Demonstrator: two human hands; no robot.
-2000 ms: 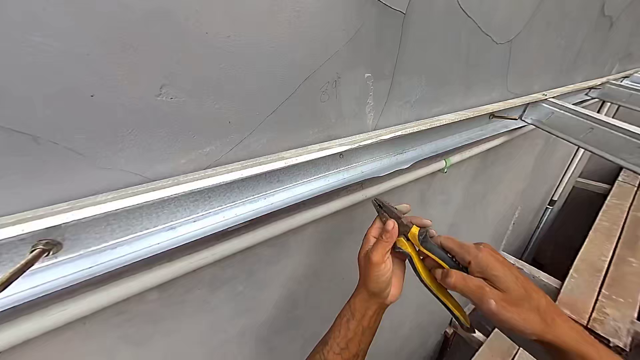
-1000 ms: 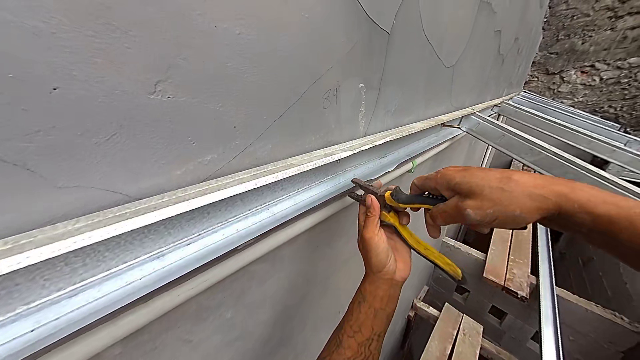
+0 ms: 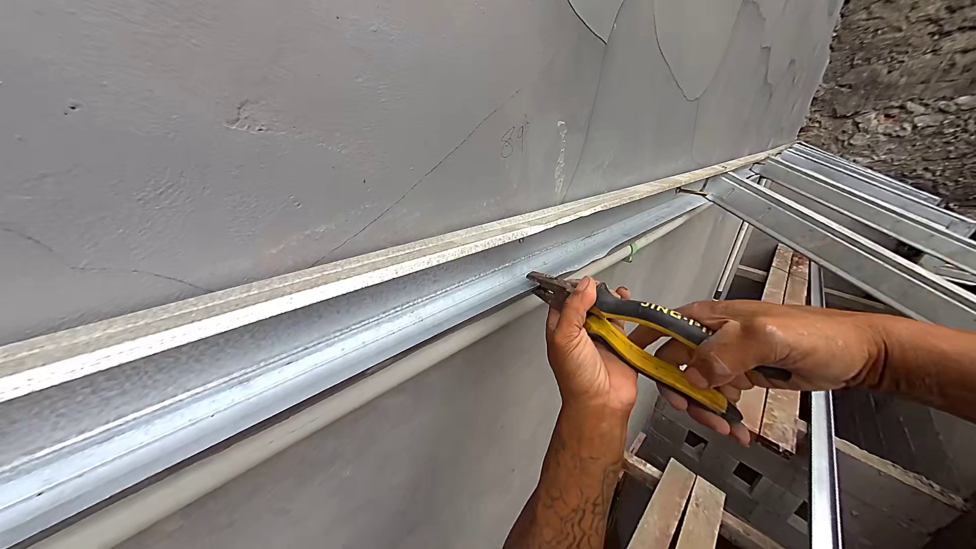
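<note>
A pair of combination pliers (image 3: 648, 366) with yellow and black handles is in my two hands, its jaws at the lower lip of a galvanized metal channel (image 3: 320, 343) fixed along the wall. My left hand (image 3: 587, 351) holds the pliers near the pivot and jaws, thumb on top. Around the handles, my right hand (image 3: 740, 351) has its fingers closed. Whether the jaws grip the channel's lip cannot be told. Just below the channel runs a pale pipe (image 3: 381, 381) with a green tie (image 3: 631, 252) round it.
Metal profiles (image 3: 846, 244) join the channel at the right and stretch out from the wall. Wooden planks (image 3: 679, 507) lie far below, beside a block wall (image 3: 709, 457). The grey plastered wall (image 3: 305, 137) is cracked. A rough stone wall (image 3: 900, 91) stands at the far right.
The pliers were in front of the wall below the pipe two seconds ago; they are now up at the channel's lower edge. The view has swung, showing more of the right side.
</note>
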